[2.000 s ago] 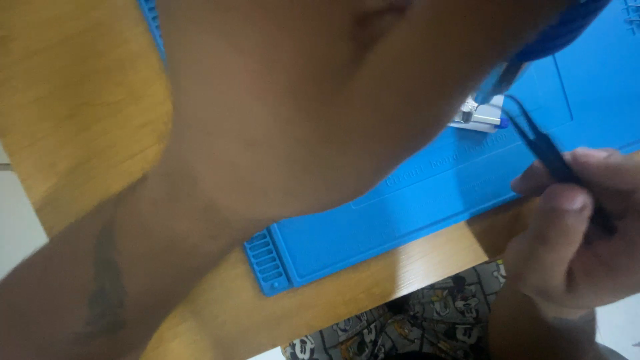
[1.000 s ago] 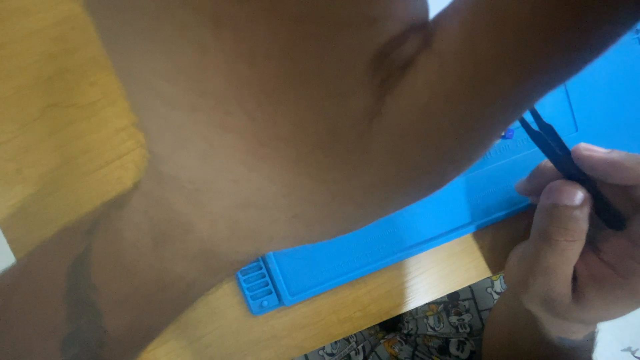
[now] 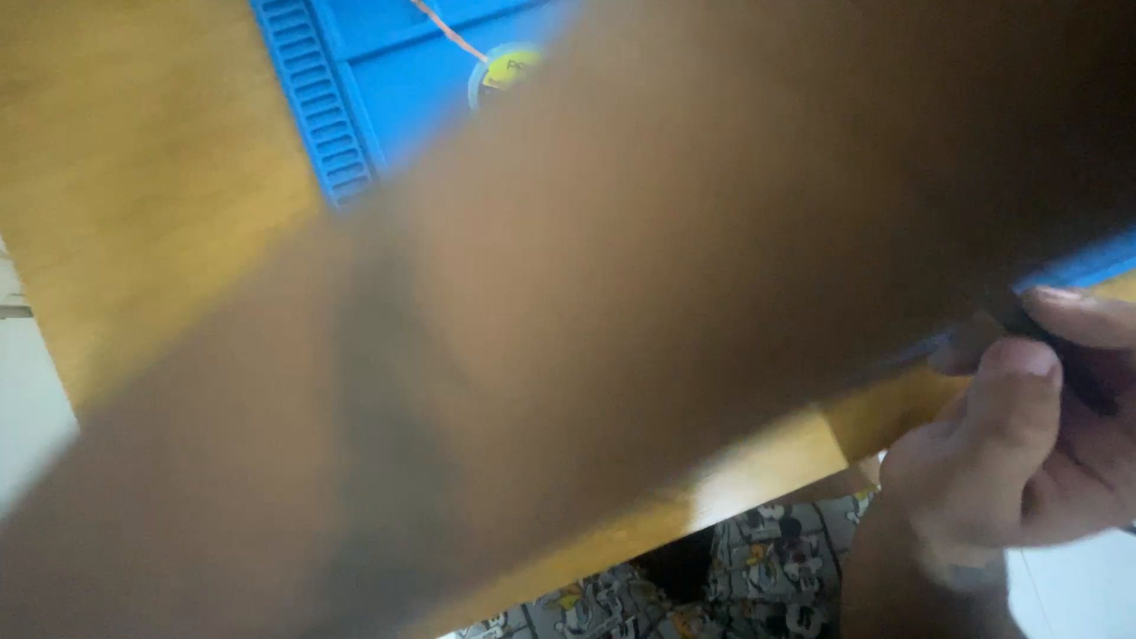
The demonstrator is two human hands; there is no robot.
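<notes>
My right hand (image 3: 1012,426) is at the right edge, its thumb and fingers closed around black tweezers (image 3: 1069,359). The arm hides the tips of the tweezers. A large, blurred left arm crosses the view from lower left to upper right, close to the camera; my left hand is out of view. Beyond the arm lies a blue work mat (image 3: 404,98) with a ribbed edge. A small round spool (image 3: 510,69) with a yellow label, partly covered by the arm, rests on the mat. A thin copper-coloured strand (image 3: 451,34) runs from it toward the upper left.
The mat lies on a wooden table (image 3: 133,177). The table's front edge runs diagonally below the arm, with patterned cloth (image 3: 781,559) beneath it. Pale floor (image 3: 1074,586) shows at the lower right. The arm blocks most of the mat.
The left arm now covers more of the view, and the small metallic item seen on the mat two seconds ago is hidden. The spool and ribbed mat edge have come into sight. My right hand still holds the tweezers.
</notes>
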